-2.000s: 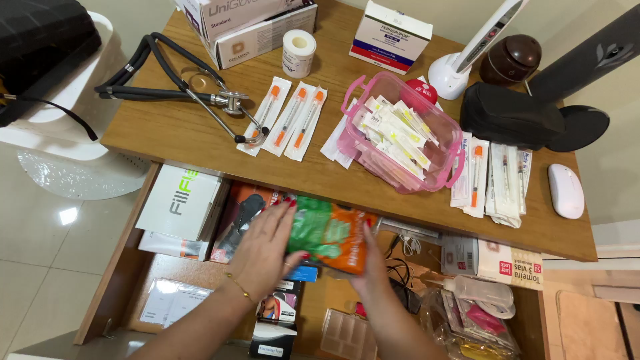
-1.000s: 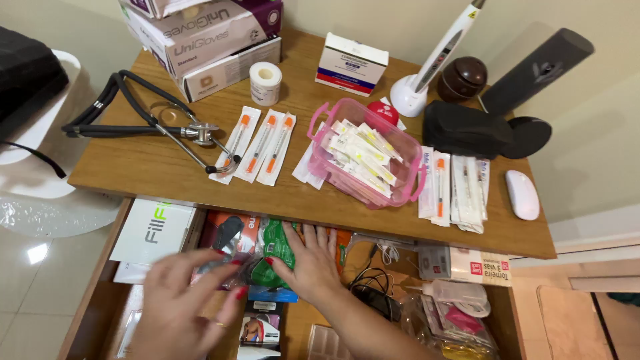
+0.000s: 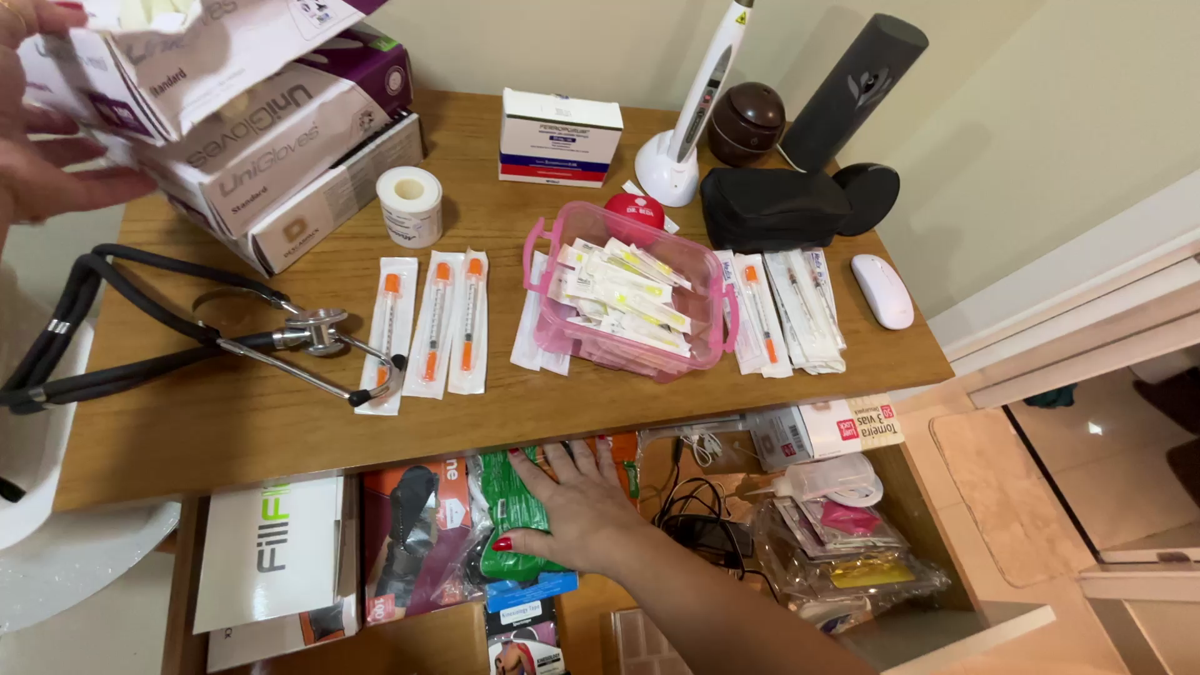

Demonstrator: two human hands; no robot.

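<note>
My right hand (image 3: 572, 511) lies spread, palm down, on a green and orange plastic packet (image 3: 511, 511) in the open drawer. At the upper left edge, my left hand (image 3: 56, 159) is partly out of frame, fingers apart beside the top glove box (image 3: 178, 66); whether it grips the box is unclear. More glove boxes (image 3: 272, 141) lie beneath. On the wooden top are a black stethoscope (image 3: 225, 342), wrapped syringes (image 3: 436, 323), a tape roll (image 3: 410, 206) and a pink plastic basket (image 3: 633, 352) of small wrapped packets.
The drawer also holds a white box (image 3: 272, 553), black cables (image 3: 703, 516), a kinesiology tape box (image 3: 523, 637) and plastic bags (image 3: 844, 562). Toward the back stand a medicine box (image 3: 560, 141) and a white pen-like device on its base (image 3: 667, 169). A white mouse (image 3: 882, 292) lies near the right edge.
My left hand has moved from over the drawer up to the glove boxes at the left. My right hand stays on the green packet. Two seconds ago both hands were on that packet.
</note>
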